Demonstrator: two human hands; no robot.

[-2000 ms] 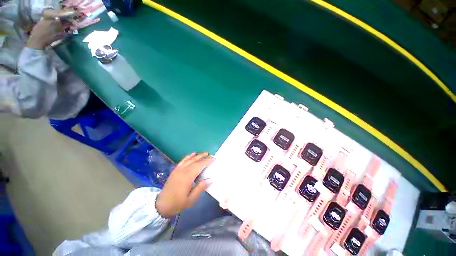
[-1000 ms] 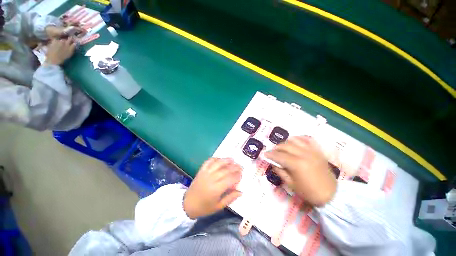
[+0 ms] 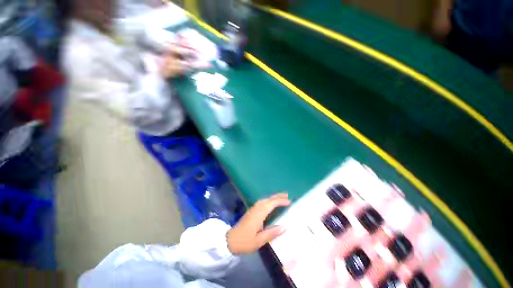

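A white board lies at the lower right on the green bench. Several black-faced smartwatches with pink straps lie on it in rows, one at the board's upper left part; the picture is blurred. My left hand is at the board's left edge, fingers apart, thumb over the board's edge, with nothing seen in it. My right hand is not in view. The lower right of the board is cut off by the picture's edge.
Beyond the bench runs a dark green conveyor with yellow edges. Up the bench stand a whitish bottle or container with crumpled white wipes and a dark holder. A person in white sits at upper left; blue stools stand below.
The view has swung left, so the board sits lower right. My right hand, over the watches a second ago, has left the picture. My left hand remains by the board's left edge.
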